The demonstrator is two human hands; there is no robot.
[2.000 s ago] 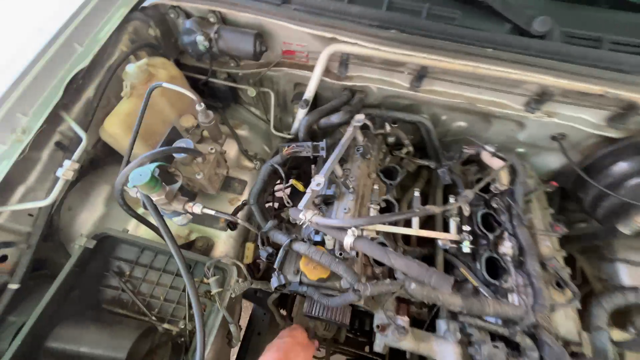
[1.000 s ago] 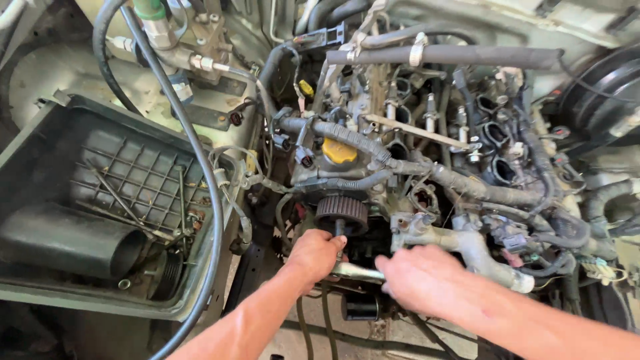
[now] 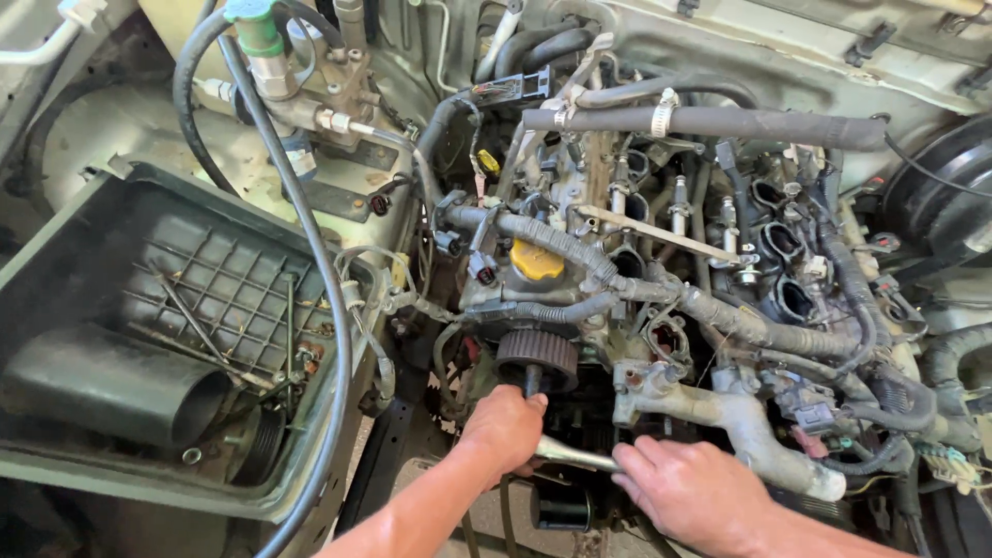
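My left hand (image 3: pixel 505 430) is closed around the head end of a steel ratchet wrench (image 3: pixel 577 453), just below a toothed camshaft pulley (image 3: pixel 536 358). From that hand a socket extension (image 3: pixel 532 380) points up to the middle of the pulley. The other end of the wrench is in my right hand (image 3: pixel 682 480), whose fingers hide the handle's end. Above the pulley are a yellow oil filler cap (image 3: pixel 536 260) and a corrugated wiring loom (image 3: pixel 558 240). The socket itself is hidden.
On the left, an open black air-filter housing (image 3: pixel 256 496) holds long bolts, a ribbed pulley (image 3: pixel 260 446) and small hardware. A black hose (image 3: pixel 306 225) crosses its right side. A metal coolant pipe (image 3: pixel 744 442) lies close to my right hand. A black cylindrical filter (image 3: pixel 562 505) sits below the wrench.
Two seconds ago only one hand showed at the bottom edge. Both hands came to the wrench below the pulley and remain there. The view has shifted.
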